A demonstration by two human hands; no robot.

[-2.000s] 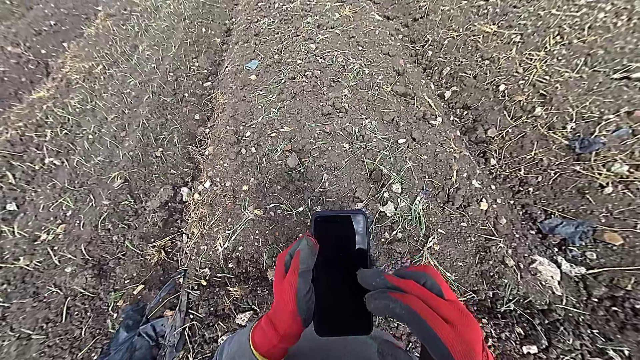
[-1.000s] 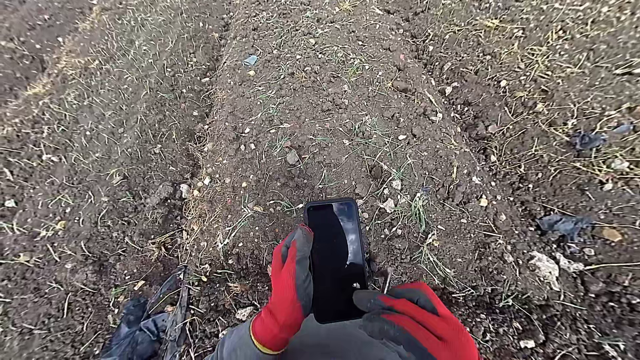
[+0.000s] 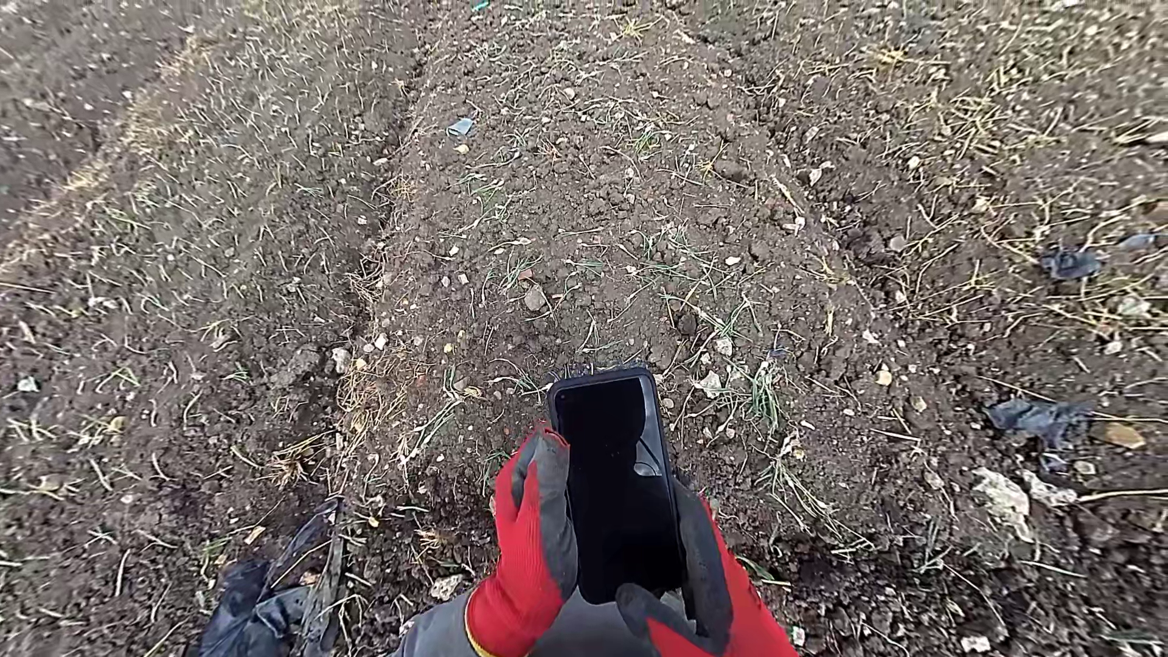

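Observation:
A smartphone (image 3: 610,493) in a dark case, its screen black with a pale reflection at the upper right, is held upright and slightly tilted in front of me. My left hand (image 3: 531,538), in a red and dark grey coated work glove, grips its left edge. On the phone's right edge lie the fingers of my right hand (image 3: 716,584), in a matching glove, with the thumb at the lower part of the screen. A grey sleeve (image 3: 436,634) shows behind the left glove's yellow cuff.
A raised soil bed (image 3: 584,219) with sparse green shoots and small stones runs ahead between furrows. Dark plastic scraps (image 3: 1040,418) and pale stones (image 3: 1002,500) lie at the right. Crumpled black plastic (image 3: 251,611) is at the lower left, and a small bluish scrap (image 3: 460,128) lies farther up the bed.
My right hand has moved from over the phone's lower right to its right edge, its fingers now alongside the case. The left hand has kept its hold on the phone.

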